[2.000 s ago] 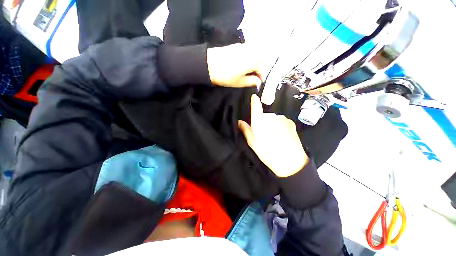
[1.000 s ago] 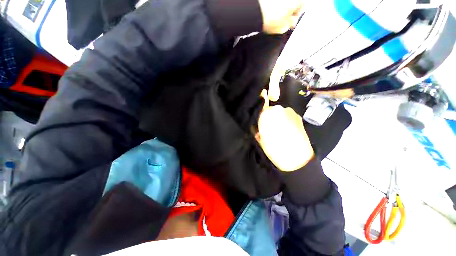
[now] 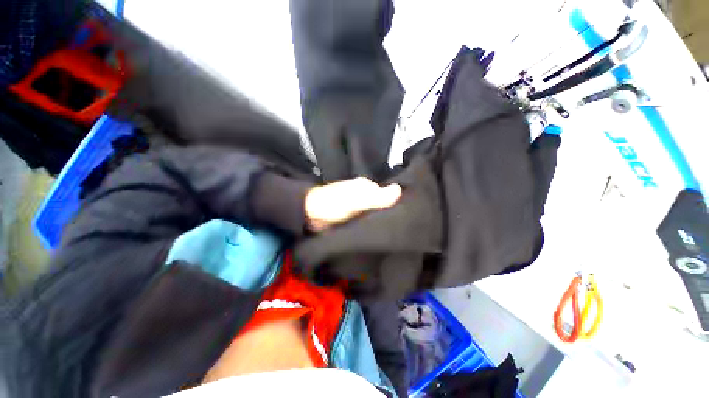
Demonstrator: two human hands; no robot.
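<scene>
The black garment [image 3: 490, 179] lies bunched over the front edge of the white table, with a long tube of it reaching up the table. My left hand [image 3: 351, 204] grips the garment at its near left part, slightly blurred, with the thumb on top. My right hand does not show; the cloth may cover it. The white sewing machine [image 3: 587, 27] with a blue stripe stands behind the garment. Its needle area [image 3: 536, 101] is at the garment's far edge; whether cloth lies under the foot cannot be told.
Scissors with red and orange-yellow handles [image 3: 579, 309] lie on the white table [image 3: 505, 268] at right. A dark control panel [image 3: 690, 260] is at the right edge. A blue crate [image 3: 459, 342] with cloth is below the table. Another blue crate [image 3: 66, 186] and a red stool [image 3: 68, 82] are at left.
The garment has been lifted and turned over toward the right, away from the needle. My left hand has drawn back toward me. My right hand has gone out of sight. The view has shifted.
</scene>
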